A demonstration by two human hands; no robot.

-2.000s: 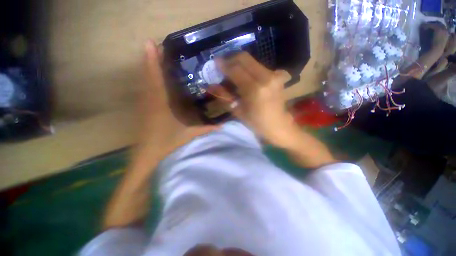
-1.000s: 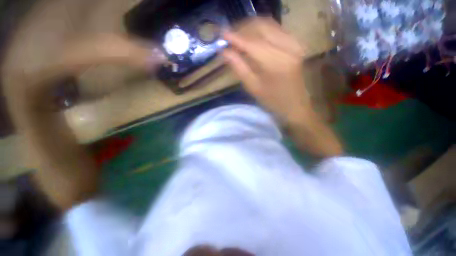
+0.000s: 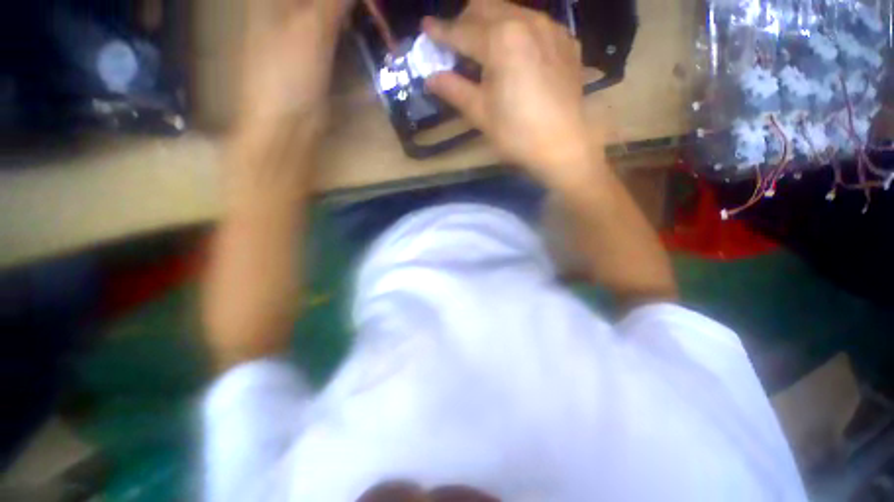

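A black housing (image 3: 426,135) lies on the tan bench at the top centre, with a handle-like loop along its near side; its upper part is cut off by the picture's top edge. My right hand (image 3: 534,88) is over it, with thumb and fingers closed on a bright white round unit (image 3: 428,57). A thin reddish lead wire (image 3: 380,22) runs up from beside the unit. My left hand (image 3: 289,44) is blurred at the housing's left side, its fingers near the top edge; what they hold cannot be told.
Another black housing with a pale disc (image 3: 118,65) lies at the far left. White round units (image 3: 760,88) with hanging wires lie in clear plastic at the right. The tan bench edge (image 3: 127,211) crosses above green flooring (image 3: 147,377).
My left hand has moved up and right from a bent, outstretched position to the housing's left side. My right hand now pinches the white unit. The view has shifted, showing the left housing again.
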